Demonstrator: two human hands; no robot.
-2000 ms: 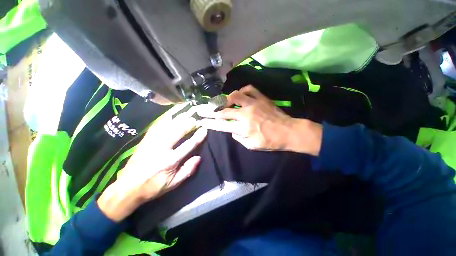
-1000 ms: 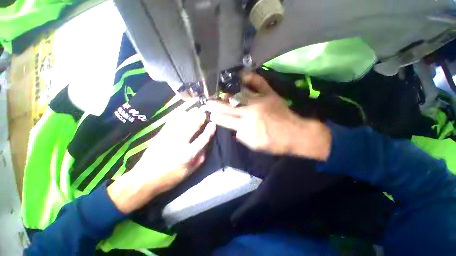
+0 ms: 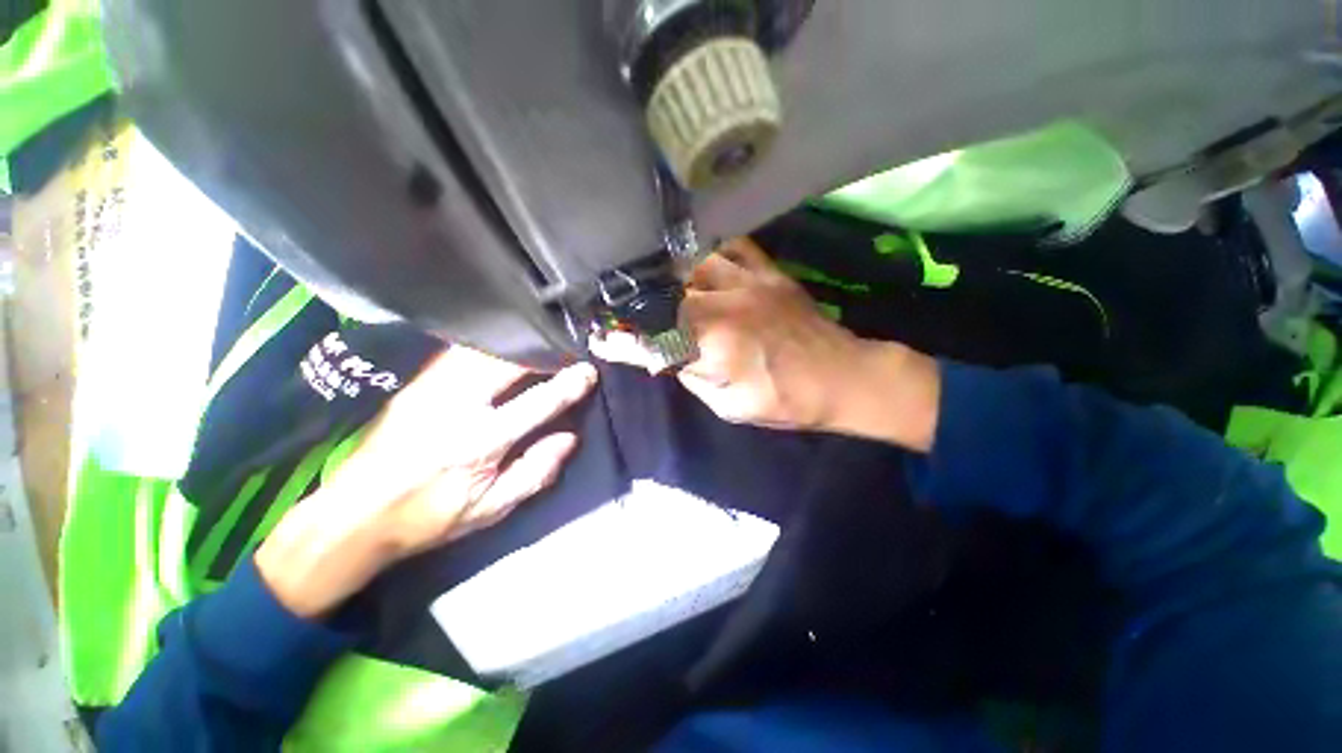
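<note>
A black garment with neon-green stripes lies under the sewing machine. White lettering shows on its left part. My left hand lies on the cloth left of the needle area, fingers pointing toward it and thumb apart. My right hand is at the right of the needle area, with its fingertips bent on the black cloth. The presser foot and needle are partly hidden by the machine head and my fingers. Whether either hand pinches the cloth is hard to tell.
The white machine bed edge shows below the cloth. A ridged knob is on the machine. Pale green fabric lies behind the arm. Neon-green fabric hangs at left by a brown cardboard strip. More neon pieces lie at right.
The view has shifted closer to the machine head. My left hand's fingers are more spread and a little farther from my right hand. More of the white bed edge shows below the cloth.
</note>
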